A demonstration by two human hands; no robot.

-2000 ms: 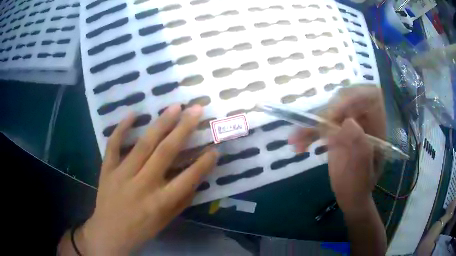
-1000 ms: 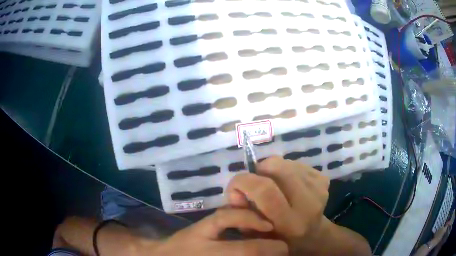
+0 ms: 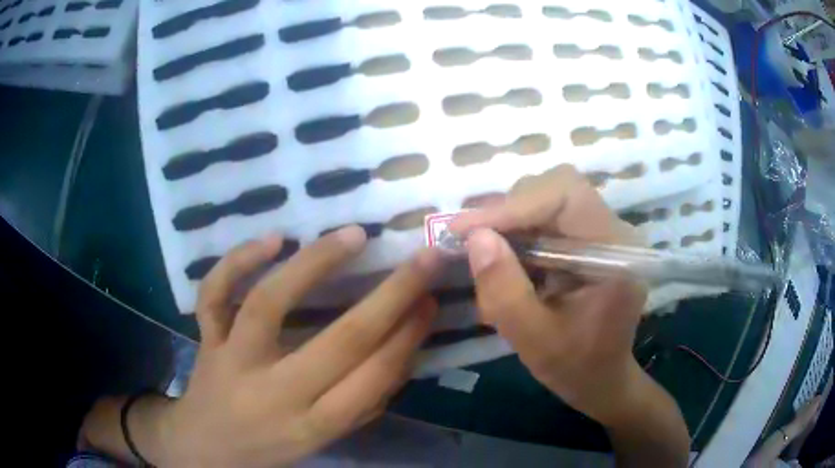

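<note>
A large white foam tray [image 3: 275, 196] with rows of dumbbell-shaped slots fills the middle, overlapping another slotted tray beneath. A small white label with a red border [image 3: 436, 229] sits at its near edge, partly covered by my fingers. My left hand [image 3: 302, 338] lies spread with its fingers on the tray's near edge, its index fingertip beside the label. My right hand [image 3: 568, 292] holds a clear pen [image 3: 632, 261] pointing right, with thumb and fingertips at the label. The pen's left end is hidden by the fingers.
More slotted trays [image 3: 73, 75] lie at the far left. A green mat [image 3: 110, 201] lies under the trays, with a short white strip [image 3: 459, 380] near the bench edge. Thin red-and-black wire [image 3: 714, 373], clear plastic bags [image 3: 778, 164] and another person's hand [image 3: 786, 441] are on the right.
My left hand has moved back onto the tray's near edge. My right hand's pen has swung from pointing at the label to lying sideways, and the fingertips are now on the label. The view has shifted.
</note>
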